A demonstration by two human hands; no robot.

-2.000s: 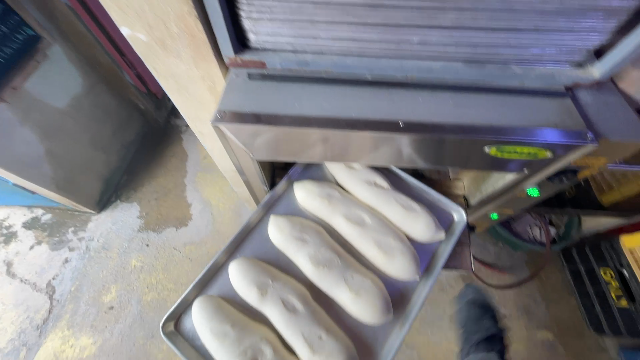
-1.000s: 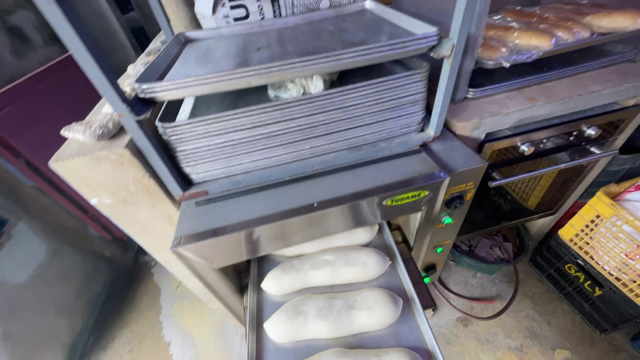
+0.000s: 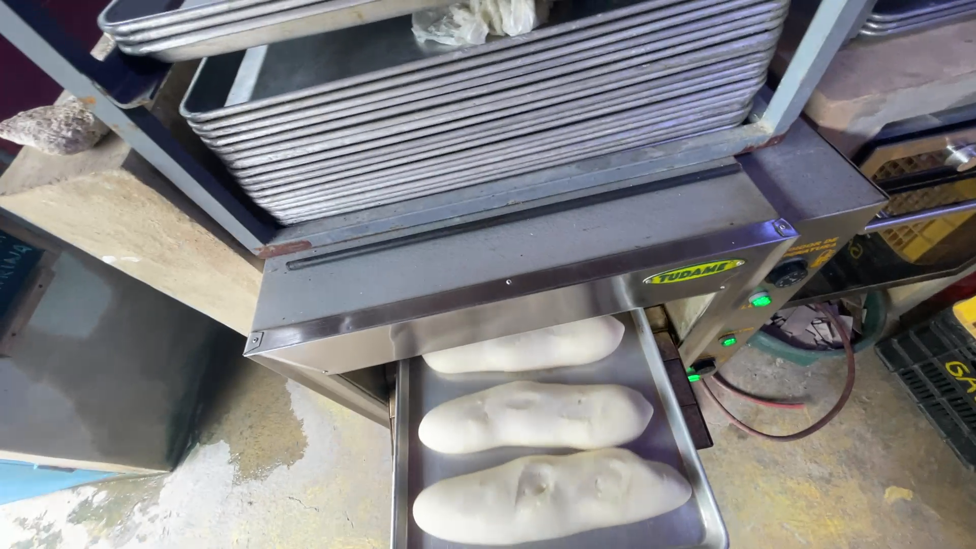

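Neither of my hands shows in the head view. A metal baking tray [image 3: 686, 457] bearing long pale dough loaves lies partly inside the opening of a stainless steel oven [image 3: 488, 305], its near part sticking out toward me. The nearest visible loaf [image 3: 549, 496] has dents on top. Behind it lies a second loaf [image 3: 534, 415], and a third loaf [image 3: 534, 347] is partly hidden under the oven's front hood. The tray's near edge is cut off by the bottom of the view. Green lights [image 3: 759, 299] glow on the oven's right side.
A metal rack [image 3: 496, 183] above the oven holds a stack of baking trays [image 3: 488, 114], with crumpled plastic [image 3: 480, 21] on top. At left is a pale ledge [image 3: 137, 221]. A hose [image 3: 839, 381], a green tub [image 3: 808, 354] and a black crate [image 3: 930, 396] are at right.
The tray of dough has gone farther under the oven's hood than two seconds ago, when more loaves showed outside, and it now lies straighter to the opening. The view has shifted.
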